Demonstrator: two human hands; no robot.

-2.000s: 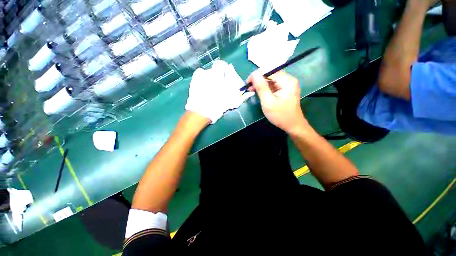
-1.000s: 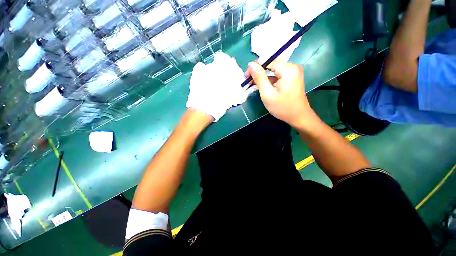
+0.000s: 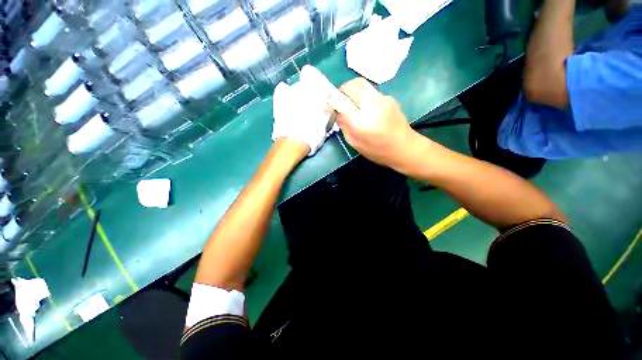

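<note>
My left hand [image 3: 303,112], in a white glove, is over the front edge of the green bench [image 3: 211,169]. Its fingers are curled, and what it holds is hidden. My bare right hand [image 3: 369,123] is closed and pressed against the right side of the glove. The dark stick tool does not show clearly now; any part of it is hidden by the right hand. A flat white cloth [image 3: 379,50] lies on the bench just beyond my right hand.
A clear tray [image 3: 232,91] with rows of white units fills the upper left. A white pad [image 3: 153,193] and a dark stick [image 3: 91,242] lie at left. A white sheet [image 3: 415,13] is at the back. A person's blue sleeve [image 3: 605,98] is at right.
The dark stick, earlier held pen-like and pointing up right, no longer shows. My right hand has closed and turned against the glove, and its forearm lies flatter, with the elbow further out right.
</note>
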